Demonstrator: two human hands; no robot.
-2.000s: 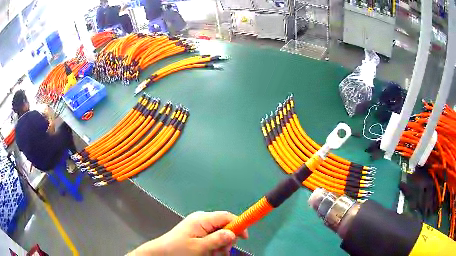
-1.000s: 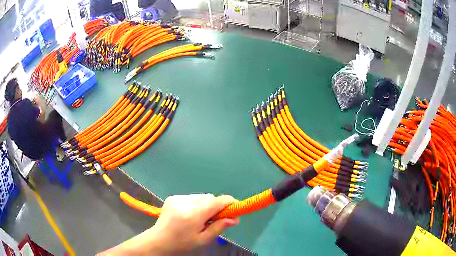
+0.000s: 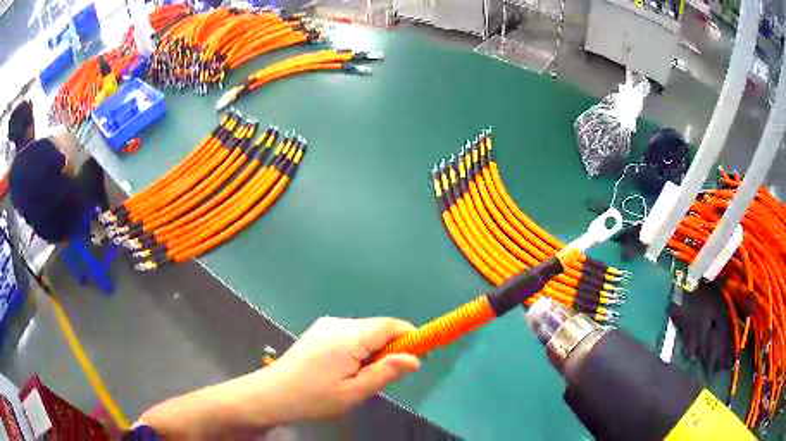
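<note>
My left hand (image 3: 345,366) is closed around the ribbed orange part of a cable assembly (image 3: 452,329). Its far end rises to the right, with a smooth black sleeve (image 3: 521,286), a short orange-yellow section and a silver ring lug (image 3: 603,227) on top. The hot air gun (image 3: 629,375) comes in from the lower right, its silver nozzle (image 3: 560,329) just below and beside the black sleeve, with a small gap. My right hand is not in view; the picture's edge cuts off the gun's yellow rear.
A cable group (image 3: 508,224) lies behind the held cable; another (image 3: 215,194) lies at the table's left edge. A blue bin (image 3: 129,114), orange piles, a clear plastic bag (image 3: 608,129) and pale uprights (image 3: 715,129) surround the green mat (image 3: 371,172). A person sits at left.
The held cable has turned about its length: the lug hole faced me, then showed edge-on, and now shows again. The cable's near part, visible a second ago left of my hand, is now mostly hidden.
</note>
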